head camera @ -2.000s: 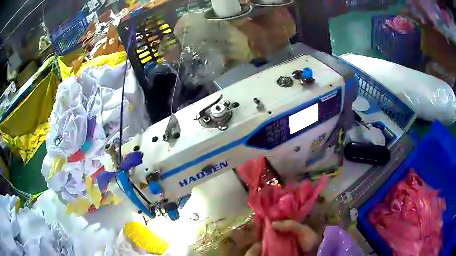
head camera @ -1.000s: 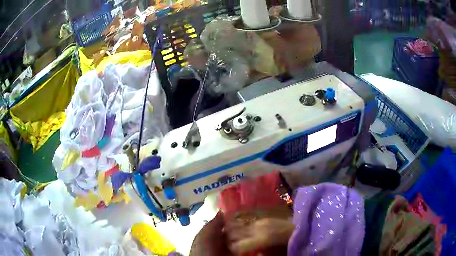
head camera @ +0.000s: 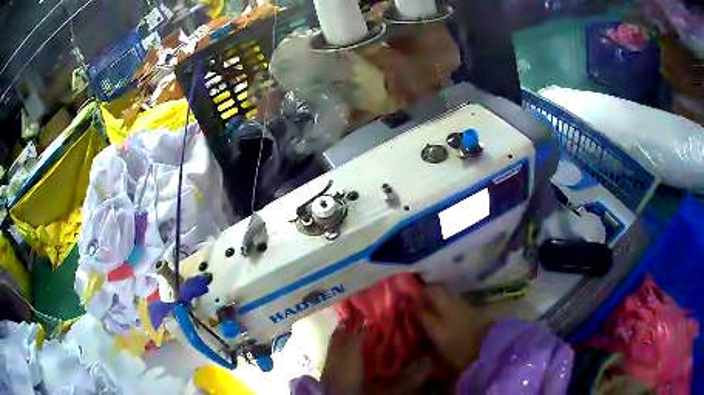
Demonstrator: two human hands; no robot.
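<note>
A bundle of red-pink fabric strips (head camera: 386,312) lies under the arm of the cream-white sewing machine (head camera: 332,239), right of the brightly lit needle area. My left hand (head camera: 343,361) is at the bundle's left side, dark and blurred. My right hand (head camera: 451,324) is on its right side, with the purple sleeve cover (head camera: 517,361) behind it. Both hands hold the bundle between them; the fingertips are hard to make out. A yellow fabric piece (head camera: 224,381) lies at the bottom edge, below the needle end.
White fabric pieces (head camera: 85,359) are heaped at the lower left, with another heap (head camera: 116,208) behind. A black oval case (head camera: 575,257) lies at the table's right end. More red-pink pieces (head camera: 656,339) lie in the blue bin (head camera: 683,243). Thread cones (head camera: 340,21) stand behind.
The red-pink bundle was held upright before the machine and is now lower, under the arm. A left hand now shows beside it. The camera view has shifted.
</note>
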